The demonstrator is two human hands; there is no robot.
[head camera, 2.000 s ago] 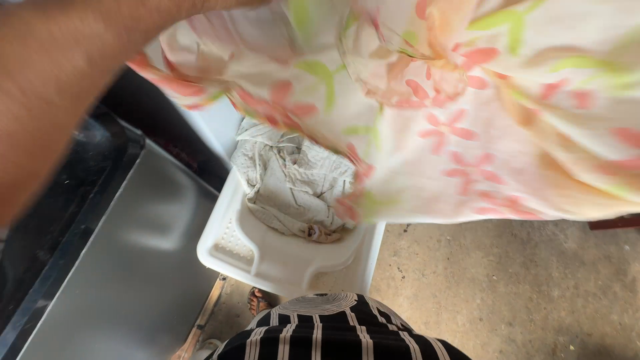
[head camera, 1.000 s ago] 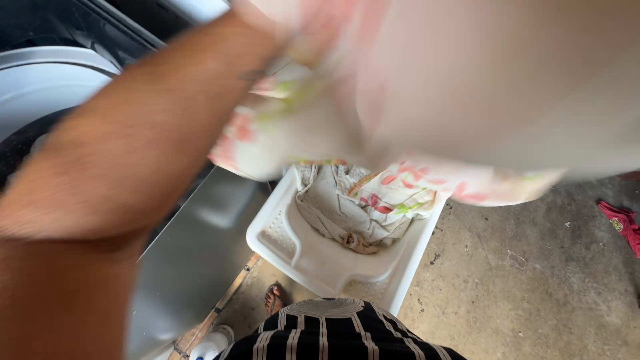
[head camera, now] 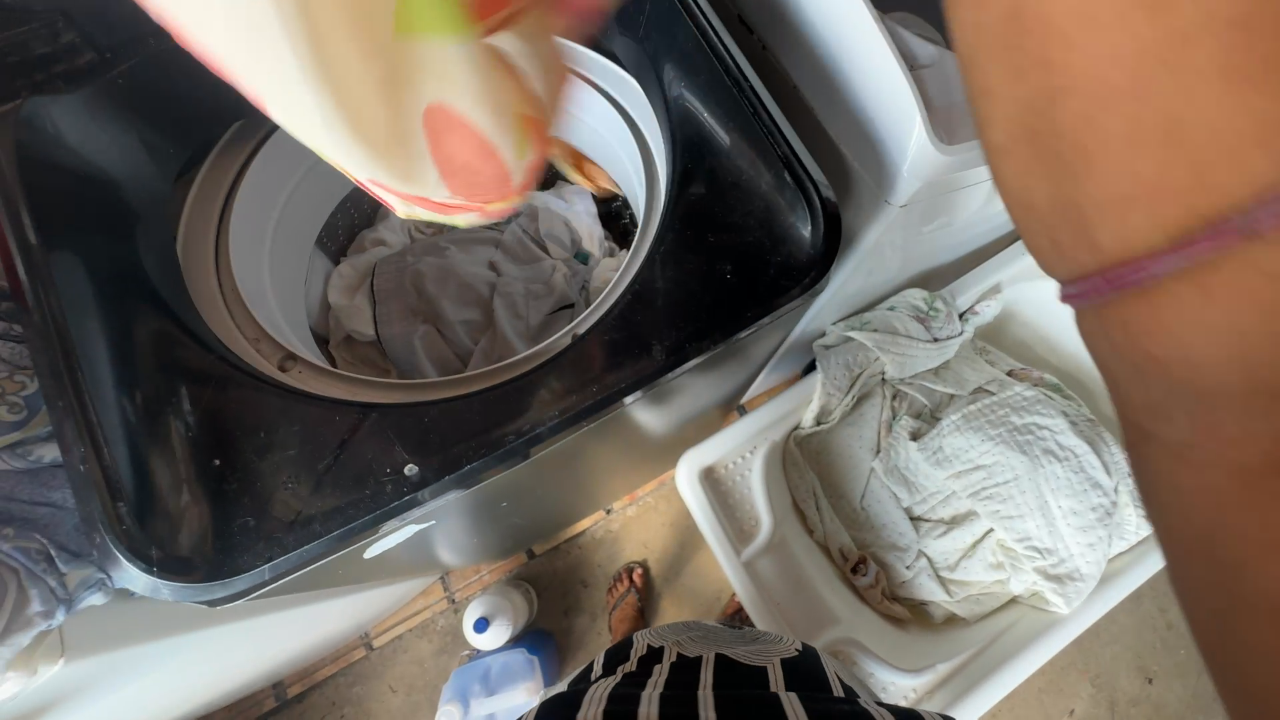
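Observation:
A cream cloth with coral and green print (head camera: 450,150) hangs, partly blurred, over the round opening of a top-loading washing machine (head camera: 720,200). Inside the drum lie crumpled grey and whitish fabrics (head camera: 480,290), with a small orange-brown thing (head camera: 585,168) near the drum wall that I cannot identify. My bare arm, wearing a thin pink band (head camera: 1170,255), crosses the right side; its hand lies beyond the frame. My other hand is not visible either, so what holds the cloth is hidden. A white dotted cloth (head camera: 1000,480) lies bunched in a white plastic basin (head camera: 735,500).
A white plastic appliance (head camera: 870,120) stands right of the washer, behind the basin. Patterned and grey-blue fabrics (head camera: 45,510) lie at the left edge. A white bottle (head camera: 498,614) and a bluish plastic jug (head camera: 495,685) stand on the floor near my sandalled foot (head camera: 628,600).
The floral cloth, stretched above the basin earlier, now hangs over the washer opening. The view has swung left to the washer. My arm now crosses the right side.

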